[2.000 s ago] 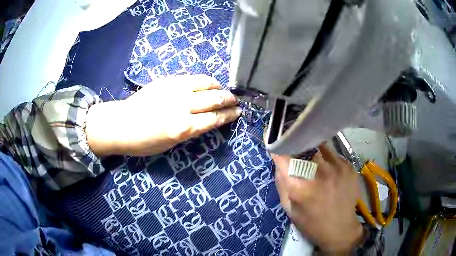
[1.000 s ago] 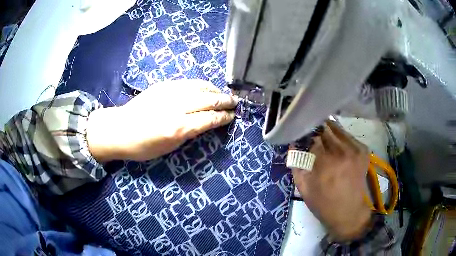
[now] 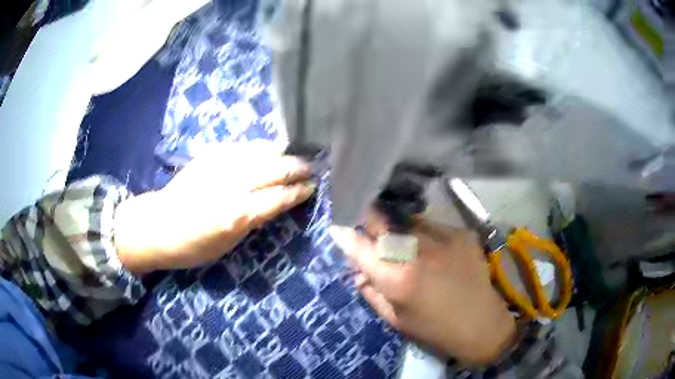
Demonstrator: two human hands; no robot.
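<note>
The dark blue patterned denim panel (image 3: 259, 311) lies under the white-grey sewing machine head (image 3: 363, 89), blurred. My left hand (image 3: 215, 207) lies palm down on the panel, its fingertips together on the cloth beside the needle area, gripping it there. Pale loose threads (image 3: 317, 207) show by these fingertips. My right hand (image 3: 429, 281) is right of the needle area, partly behind the cream ribbed knob (image 3: 397, 248), with thumb and fingers bent over the panel's right part. Whether it pinches cloth is blurred. The needle and presser foot are hidden.
Scissors with orange-yellow handles (image 3: 529, 274) lie just right of my right hand, blades pointing up-left. A dark green handle (image 3: 588, 255) is beside them. A box with small items (image 3: 647, 333) stands at lower right. White table (image 3: 44, 126) curves along the left.
The view has shifted and blurred. My right hand has moved left, closer to my left fingertips and over the cloth. The scissors show more fully. My left hand stays on the cloth.
</note>
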